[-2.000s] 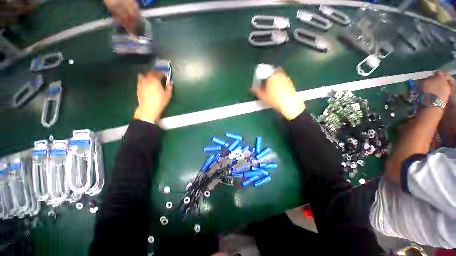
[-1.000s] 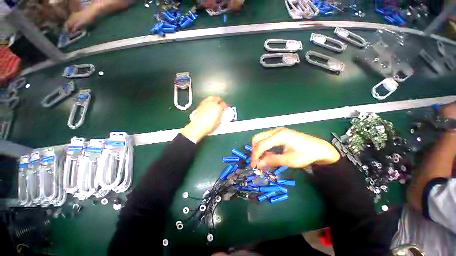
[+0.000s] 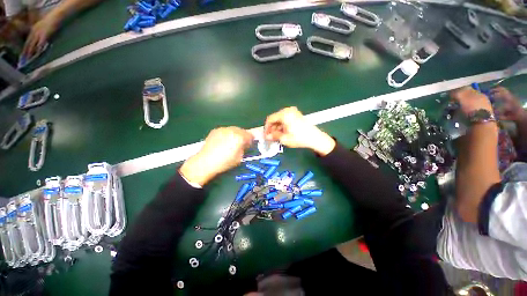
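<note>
My left hand (image 3: pixel 219 151) grips a white loop-shaped housing (image 3: pixel 268 148) by its left part, near the pale rail. My right hand (image 3: pixel 293 129) is at the housing's solid end with fingertips pinched together; whether they hold a small part cannot be made out. Bright blue cells (image 3: pixel 299 205) lie heaped just below my hands, mixed with flat grey pieces and thin black wires (image 3: pixel 226 218). A fitted housing with a blue patch (image 3: pixel 155 103) lies on the green belt ahead.
Stacked fitted housings (image 3: pixel 99 199) stand at left. Empty housings (image 3: pixel 276 51) and a clear plastic bag (image 3: pixel 399 29) lie on the belt. Green and white pieces (image 3: pixel 399 124) are heaped at right beside a neighbour's arm (image 3: pixel 478 150). Small white rings (image 3: pixel 193 262) lie near the front.
My right hand has moved from the blue cell heap up to the housing in my left hand. The neighbour's arm at right has come further into view.
</note>
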